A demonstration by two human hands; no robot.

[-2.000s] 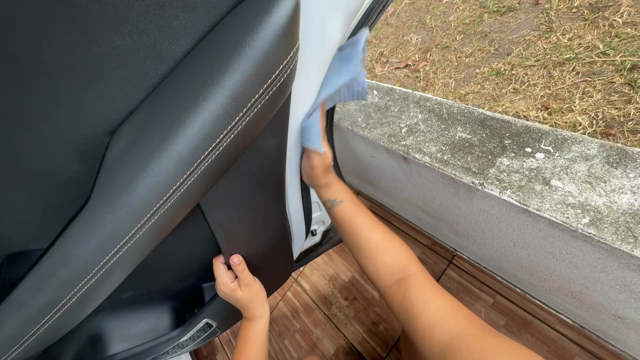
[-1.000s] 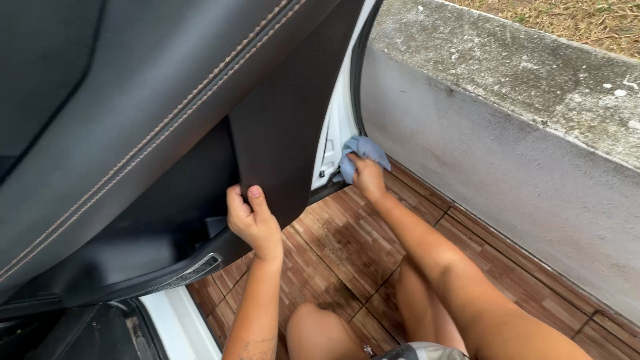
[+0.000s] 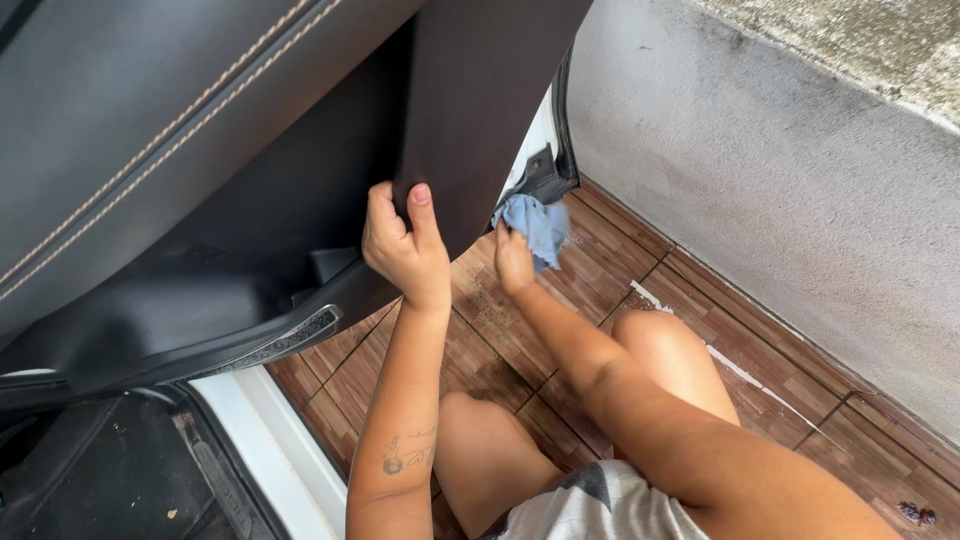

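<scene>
My left hand [image 3: 411, 251] grips the edge of the dark door pocket panel on an open car door [image 3: 480, 112], its thumb on the outer face and its fingers out of sight inside the pocket. Lower and to the right of that panel, my right hand [image 3: 514, 259] holds a crumpled blue cloth [image 3: 541, 229] at the door's bottom corner. The cloth lies against the lower edge, beside a black trim piece [image 3: 544, 176] and the white painted door edge [image 3: 534, 142]. Light stitching runs along the armrest panel [image 3: 187, 90].
A rough concrete wall [image 3: 750, 187] stands just right of the door. Wood-look floor tiles [image 3: 487, 330] with dark dirt lie below. The white car sill [image 3: 277, 442] and a dark floor mat [image 3: 112, 465] are at lower left. My knees are close beneath my arms.
My right hand has moved with the cloth down the door's edge to its bottom corner. My left hand still grips the pocket panel. The view has shifted downward.
</scene>
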